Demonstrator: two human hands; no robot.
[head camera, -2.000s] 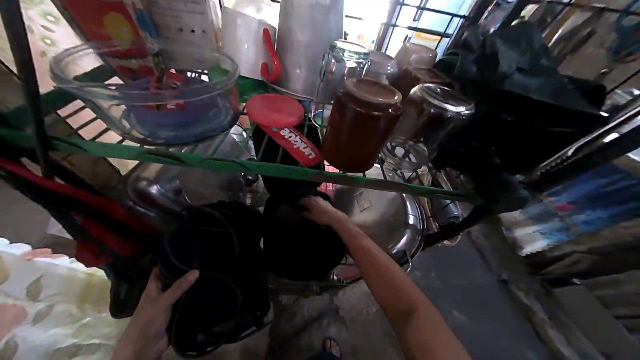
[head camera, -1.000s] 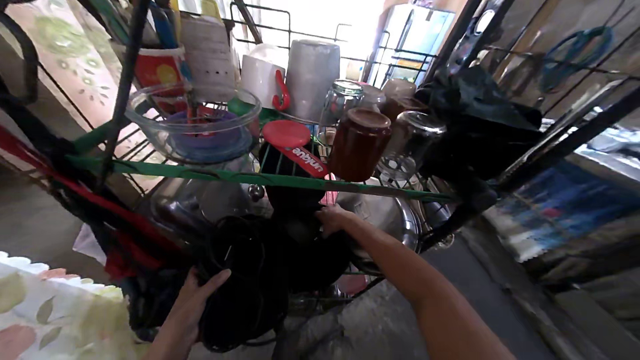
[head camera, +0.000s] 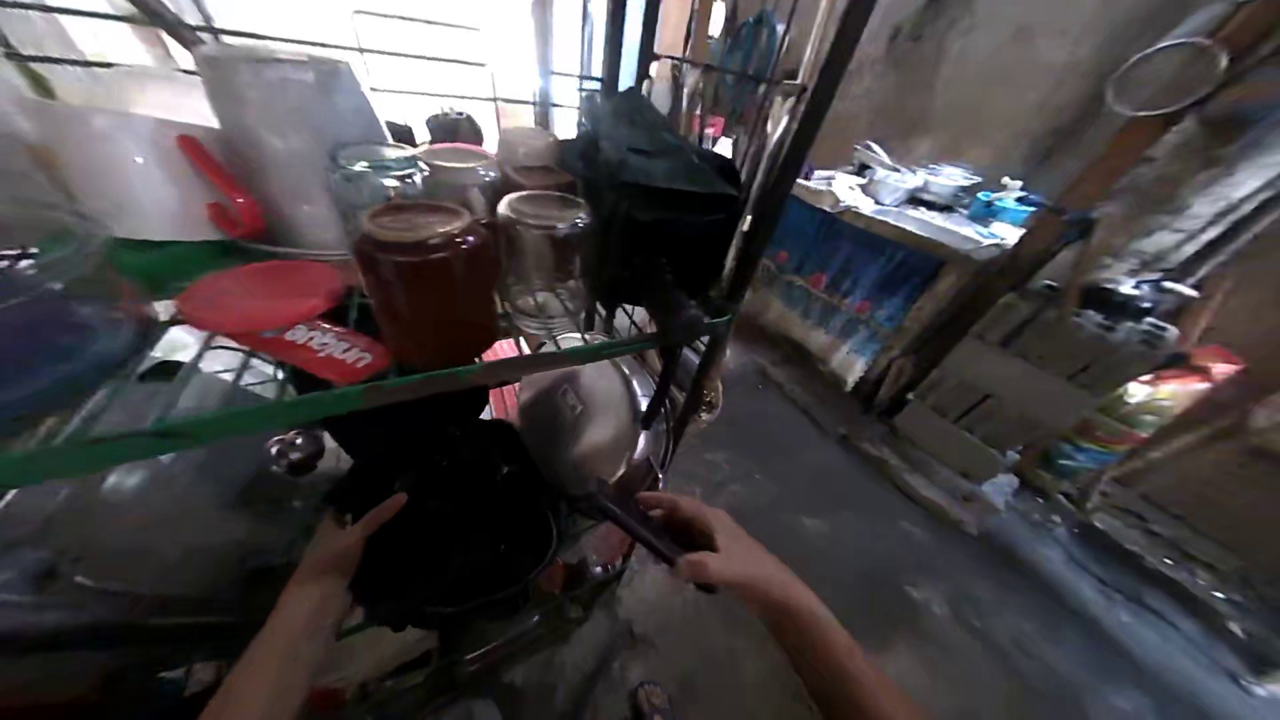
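On the rack's lower level, a dark bag-like item (head camera: 450, 520) lies with my left hand (head camera: 340, 550) around its left edge. My right hand (head camera: 710, 550), to the right of it, has its fingers curled round the dark handle (head camera: 645, 530) of a metal pan (head camera: 580, 420). The pan's light round surface faces up and towards me, partly under the shelf edge. Other metal cookware shows behind it. What the left fingers do beneath the dark material is hidden.
Above runs the shelf's green edge (head camera: 300, 405), bearing a dark red jar (head camera: 425, 280), clear jars (head camera: 545, 250), a red item (head camera: 265, 295) and a black bag (head camera: 660, 200). A rack post (head camera: 800, 130) stands right; beyond is a table with pots (head camera: 930, 205).
My right hand has left the dark material beneath the shelf and is now at the pan's handle. My left hand stays at the dark item. The view has swung to the right.
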